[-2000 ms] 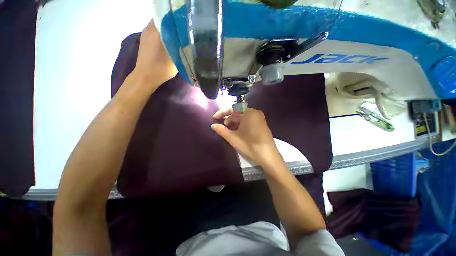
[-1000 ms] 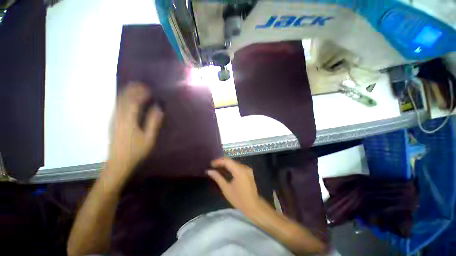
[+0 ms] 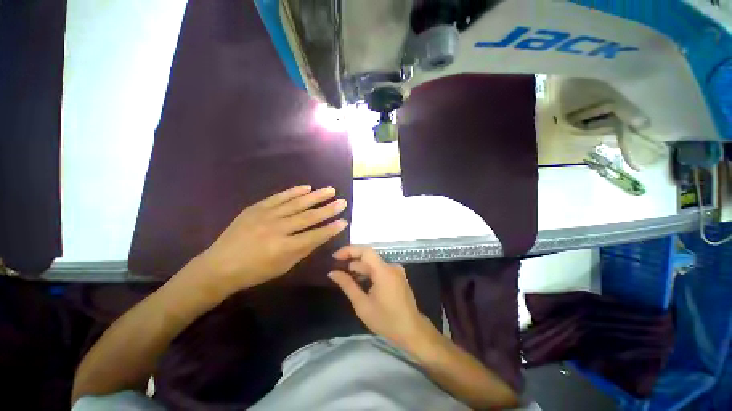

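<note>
A dark maroon cut panel [image 3: 233, 120] lies on the white machine table, its straight right edge running towards the bright lamp glare at the needle [image 3: 385, 128]. My left hand [image 3: 277, 233] lies palm down on the panel's lower right part, fingers extended and slightly apart. My right hand [image 3: 377, 289] is at the table's front edge by the panel's lower right corner, thumb and forefinger bent towards each other. Whether they pinch the cloth cannot be told. The sewing machine head [image 3: 562, 44] is above; the glare hides the stitching point.
A curved-edge maroon panel [image 3: 473, 144] lies right of the needle. Green thread snips [image 3: 616, 172] lie further right. Another maroon piece [image 3: 28, 136] lies far left. A measuring tape [image 3: 433, 252] runs along the front edge. Crumpled maroon cloth [image 3: 598, 333] is beside blue plastic crates [image 3: 634, 277].
My left hand has moved from the panel's left part to its lower right edge and flattened. The panel now reaches farther up and left. My right hand has left the needle area for the front edge.
</note>
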